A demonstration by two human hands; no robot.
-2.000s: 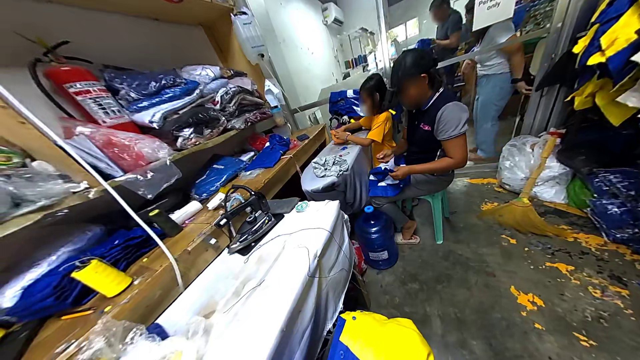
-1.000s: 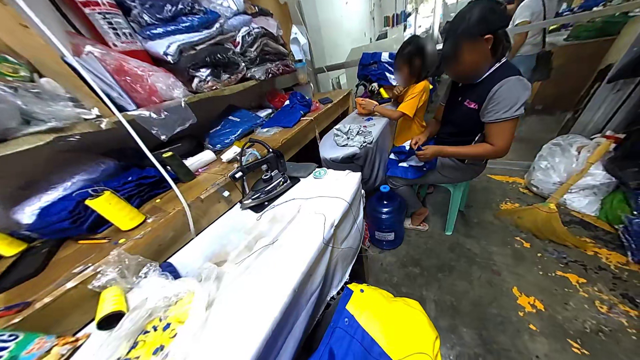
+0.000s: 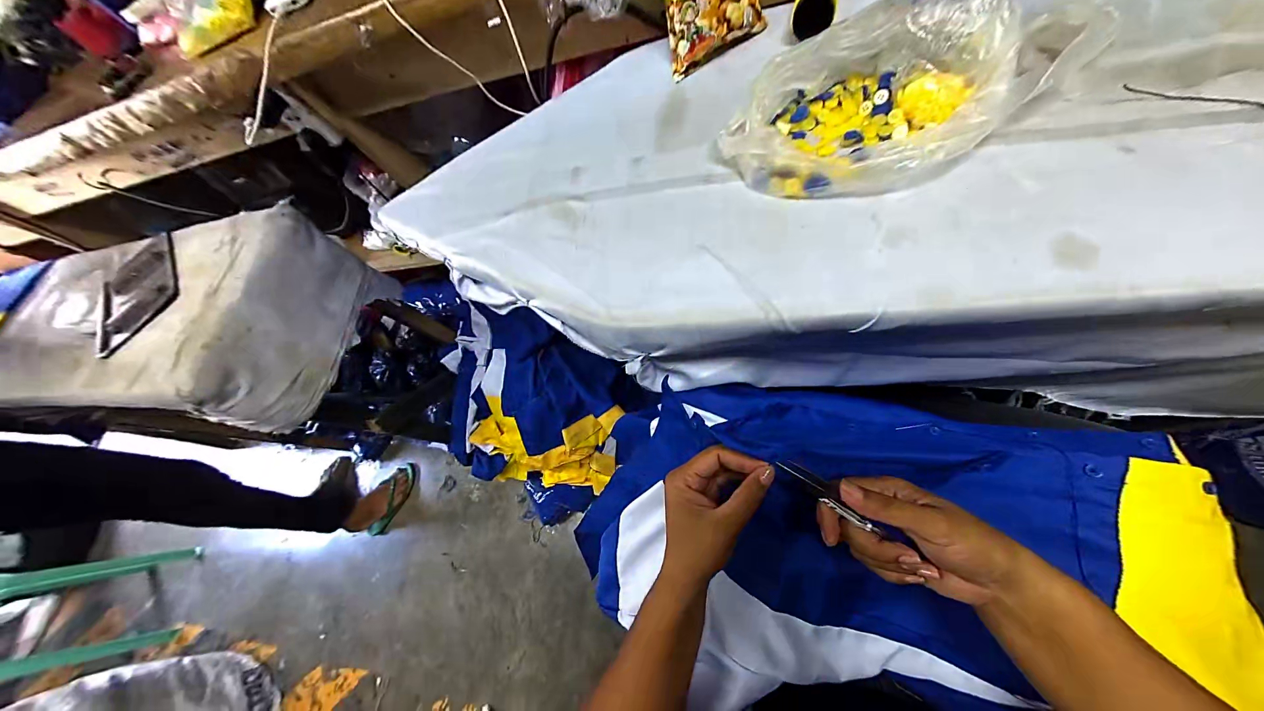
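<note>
A blue garment with white and yellow panels (image 3: 839,573) lies spread below and under both hands. My left hand (image 3: 706,509) pinches something too small to make out between thumb and fingertip, just above the cloth. My right hand (image 3: 918,538) is closed on small metal thread snips (image 3: 825,491), whose tips point at the left fingertips. Small buttons show along the garment's upper edge. On the white-covered ironing table (image 3: 612,227) beyond sits a clear plastic bag (image 3: 894,163) of yellow, blue and white buttons.
More blue and yellow cloth (image 3: 543,434) hangs beside the table's corner. A grey padded board (image 3: 247,316) stands at left, with a person's leg and sandalled foot (image 3: 390,499) below it. A green stool (image 3: 99,573) is at lower left. A printed snack packet (image 3: 711,30) lies on the table.
The view has swung far round and down to the garment. Both hands, unseen in the earlier frames, are now in view, the right one holding snips.
</note>
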